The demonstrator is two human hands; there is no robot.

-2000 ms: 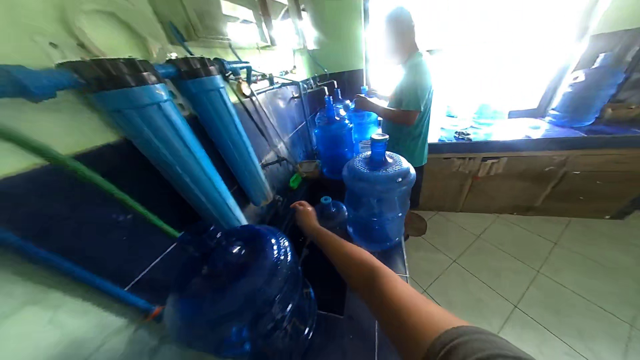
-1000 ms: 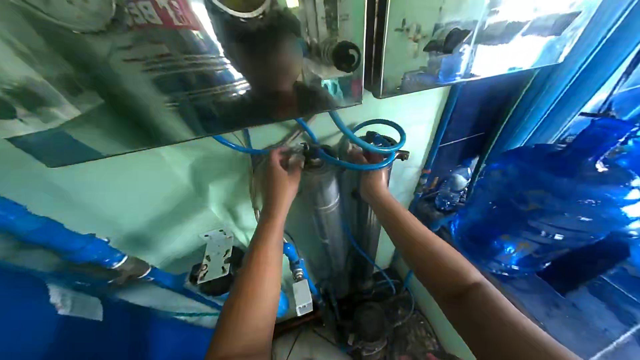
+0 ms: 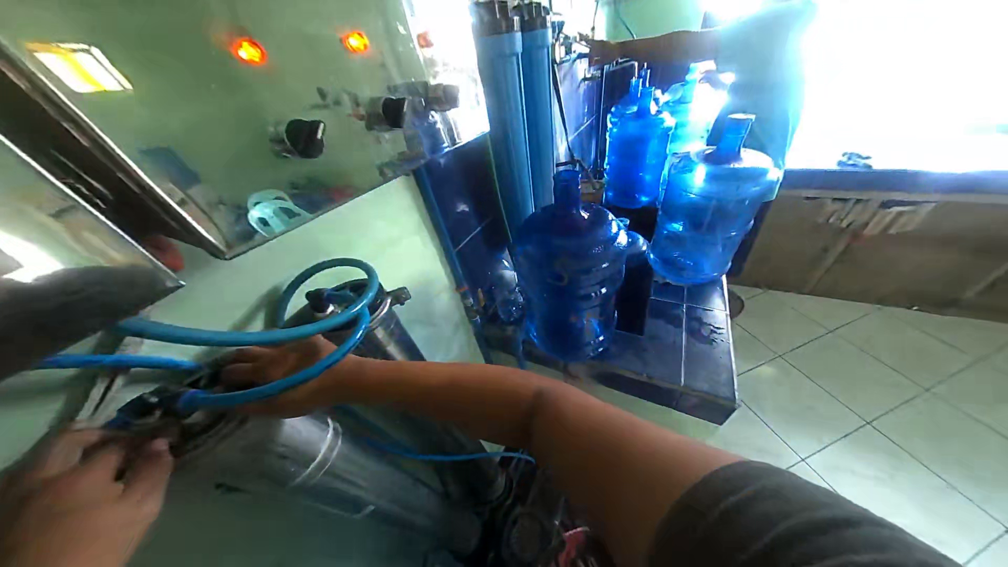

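My left hand [image 3: 102, 488], at the lower left, has its fingertips on the dark fitting [image 3: 153, 409] at the top of a metal filter cylinder [image 3: 315, 465]. Just beyond it, my right hand [image 3: 279, 374] reaches to the same cylinder top, beneath a looped blue hose [image 3: 260, 337]; its fingers are partly hidden by the hose. A second metal cylinder [image 3: 390, 335] stands behind my right forearm, with part of the hose looped over its cap. Whether either hand grips the fitting is hard to tell.
A shiny metal panel with black knobs [image 3: 303, 138] hangs above. Blue water jugs [image 3: 571, 276] stand on a dark tiled ledge [image 3: 705, 339] at right, beside tall blue filter housings [image 3: 508, 110]. Another person's arm [image 3: 661, 49] reaches over the far jugs.
The view has swung right and closer since one second ago. Two seconds ago my outstretched hand was among the jugs; both hands are now at the metal cylinder.
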